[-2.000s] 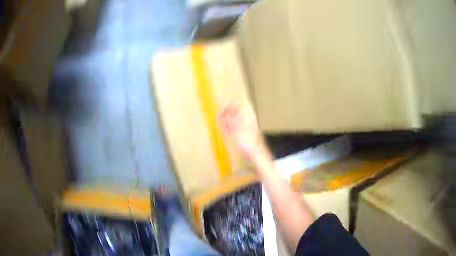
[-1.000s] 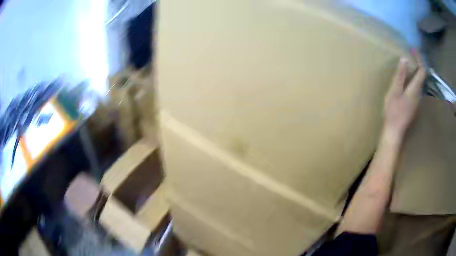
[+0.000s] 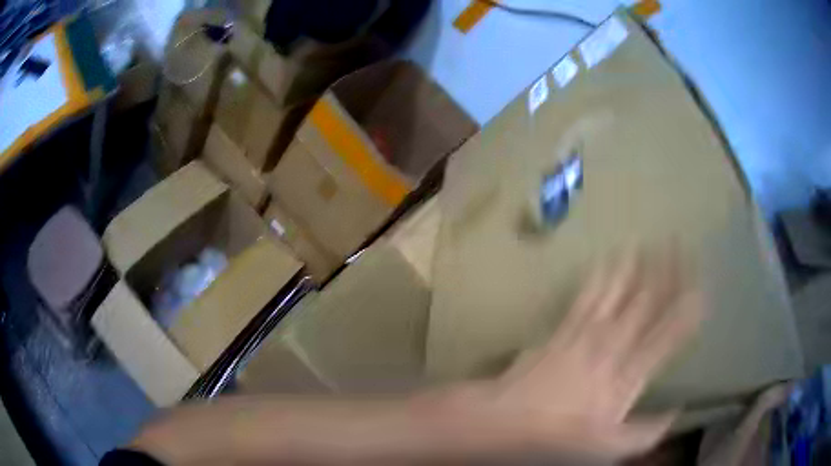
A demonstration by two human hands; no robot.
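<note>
A large brown carton [image 3: 510, 300] fills the right half of the view, tilted. White labels run along its upper left edge, and a small dark and silver patch, a hole or a part, shows on its face. My left hand [image 3: 620, 346] is blurred, with fingers spread, over or against the lower part of this face; contact is unclear. It grips nothing visible. Its bare forearm crosses the bottom from the lower left. My right hand is not in view.
An open carton with orange tape [image 3: 351, 155] stands left of the large carton. Another open carton [image 3: 132, 218] at lower left holds pale, blurred contents. A rounded stool-like seat [image 3: 64, 258] is beside it. An orange-edged white worktop [image 3: 44, 105] is at upper left.
The large carton's visible face has shifted to the right, and its labels and dark patch now show. My right hand has left the view. My left hand and forearm have come in.
</note>
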